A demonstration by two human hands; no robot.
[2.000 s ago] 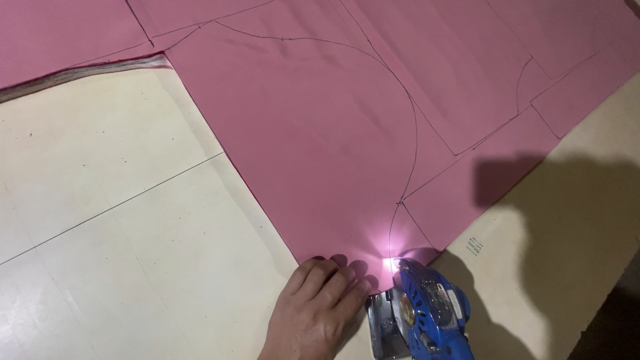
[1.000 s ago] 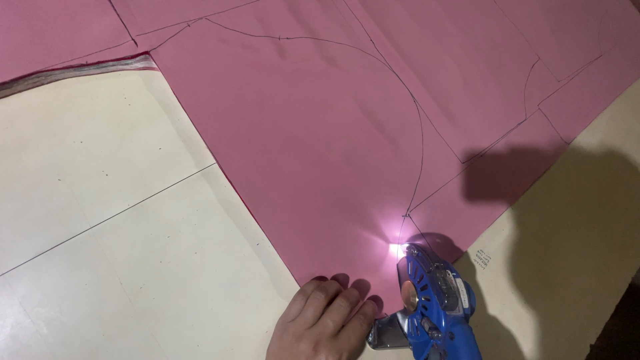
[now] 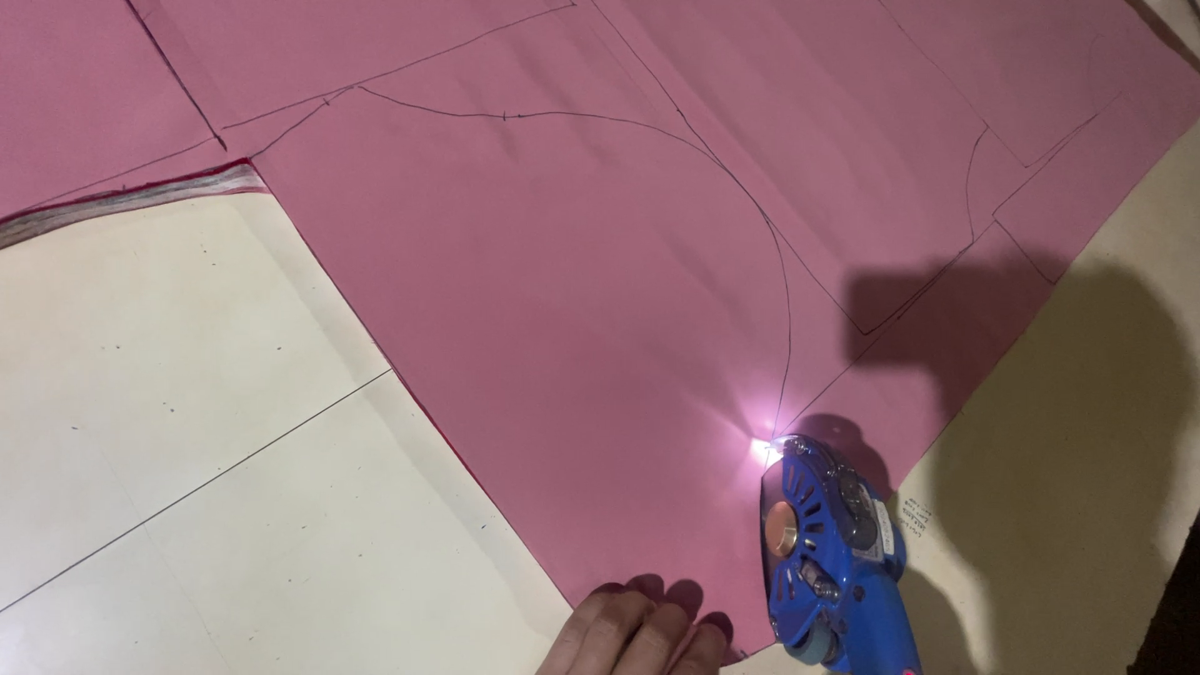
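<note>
A blue electric rotary fabric cutter (image 3: 830, 562) stands at the lower right of the head view, its lit front end on a drawn line of the pink fabric (image 3: 562, 328). The fabric is a layered stack with thin dark pattern lines, curved and straight. Behind the cutter's front a cut runs to the fabric's lower edge. My left hand (image 3: 637, 637) lies at the bottom, fingertips pressing on the fabric's lower corner, left of the cutter. My right hand is out of view; the cutter's handle leaves the frame at the bottom.
A pale table top (image 3: 234, 422) with a long dark line shows at the left. The stack's layered edge (image 3: 141, 197) shows at the upper left. Small writing (image 3: 914, 516) marks the surface right of the cutter. A large shadow falls over the right side.
The cutter has moved up along the drawn line, away from the fabric's lower edge. The left hand has stayed near the lower corner of the fabric.
</note>
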